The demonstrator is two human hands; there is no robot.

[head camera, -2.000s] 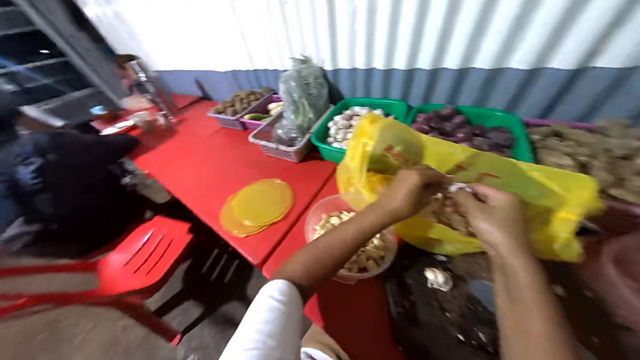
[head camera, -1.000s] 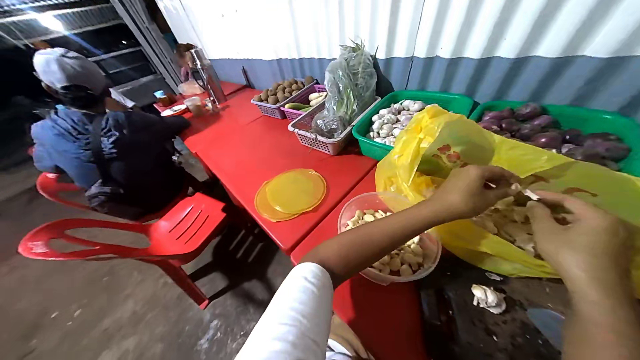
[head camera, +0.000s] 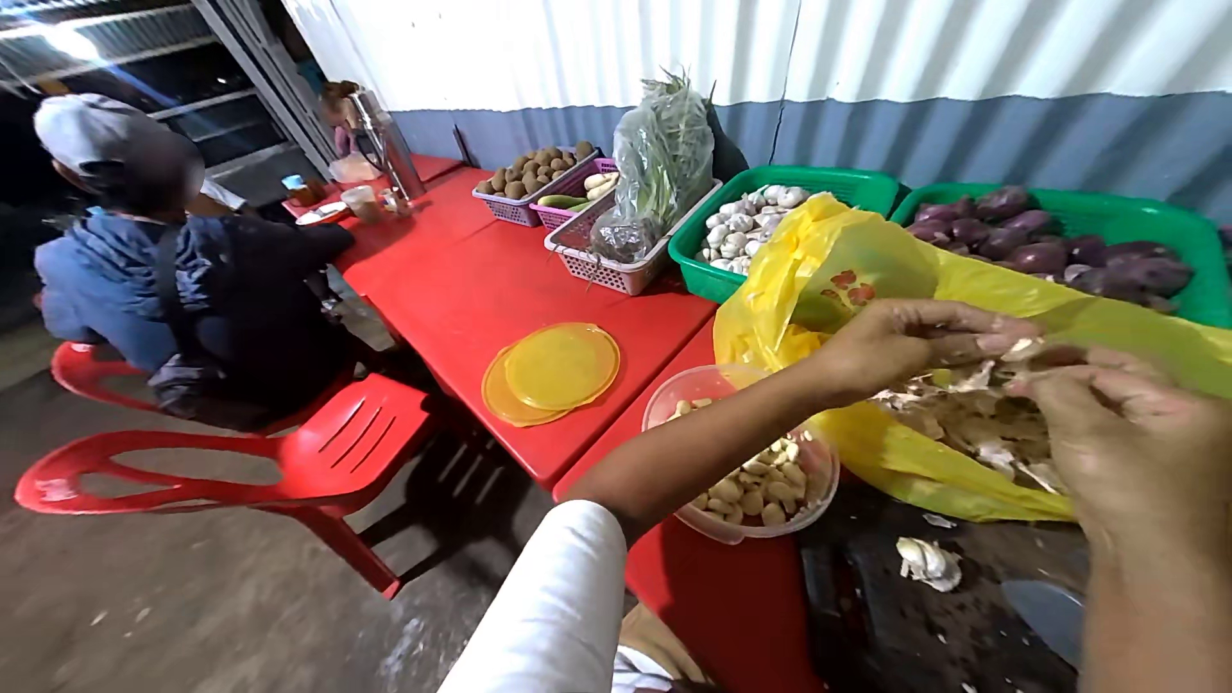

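A small garlic clove [head camera: 1022, 348] is pinched between the fingertips of my left hand [head camera: 905, 346] and my right hand [head camera: 1116, 414]. Both hands are over a yellow plastic bag [head camera: 885, 452] that lies spread out with papery garlic skins [head camera: 991, 423] in it. Below my left forearm stands a clear plastic bowl [head camera: 823, 481] of peeled garlic cloves [head camera: 760, 486], partly hidden by the arm. A partly broken garlic bulb [head camera: 929, 563] rests on the dark, littered surface in front of the bag.
Green baskets of garlic bulbs [head camera: 746, 226] and red onions [head camera: 1039, 252] stand behind the bag. Smaller baskets [head camera: 616, 274] line the corrugated wall. Two yellow lids [head camera: 563, 366] lie on the red table [head camera: 452, 279]. At left, a person [head camera: 192, 279] sits near a red chair [head camera: 351, 433].
The view has swung left, showing more of the seated person and the chairs. My hands stay together over the yellow bag throughout.
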